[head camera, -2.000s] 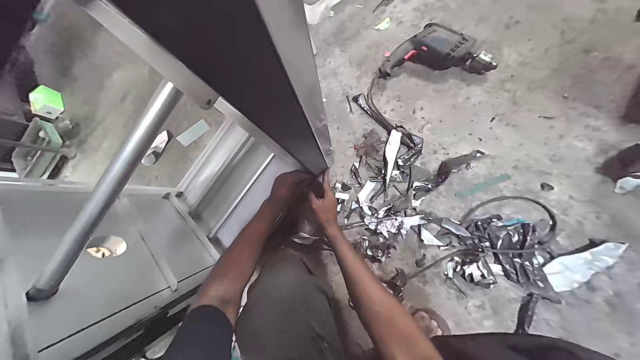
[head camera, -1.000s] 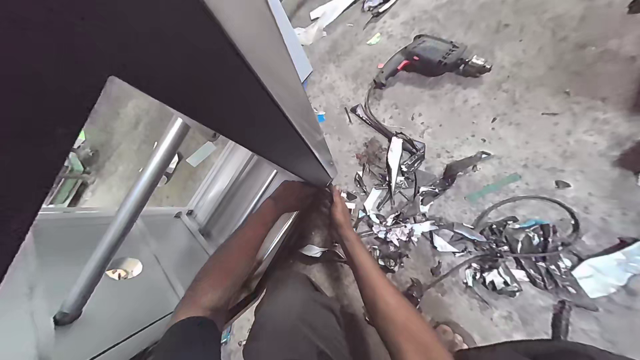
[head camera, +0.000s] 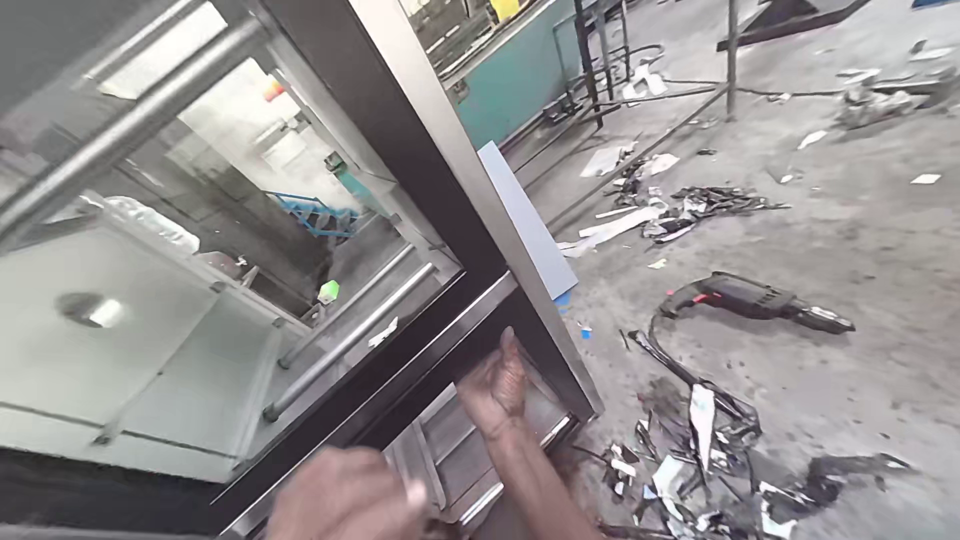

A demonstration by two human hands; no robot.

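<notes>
A metal frame with dark faces (head camera: 420,165) and a bright metal edge slants across the view, with metal tubes and a pale panel (head camera: 172,360) seen through it. My right hand (head camera: 495,382) is raised against the dark lower part of the frame, near its corner; its fingertips are partly hidden, so its hold is unclear. My left hand (head camera: 345,495) is low in the view, blurred and curled, in front of the frame's lower bar (head camera: 382,390). Whether it holds anything does not show.
A black corded power drill (head camera: 750,300) lies on the concrete floor to the right. Torn plastic and foil scraps (head camera: 697,480) lie below it, with more scraps (head camera: 675,210) above. A pale blue-grey panel (head camera: 529,225) stands behind the frame; a metal stand (head camera: 731,60) is farther back.
Both hands were together at the frame's lower corner; now they are apart, the left lower and nearer the camera, the right against the frame's dark face. The view has shifted.
</notes>
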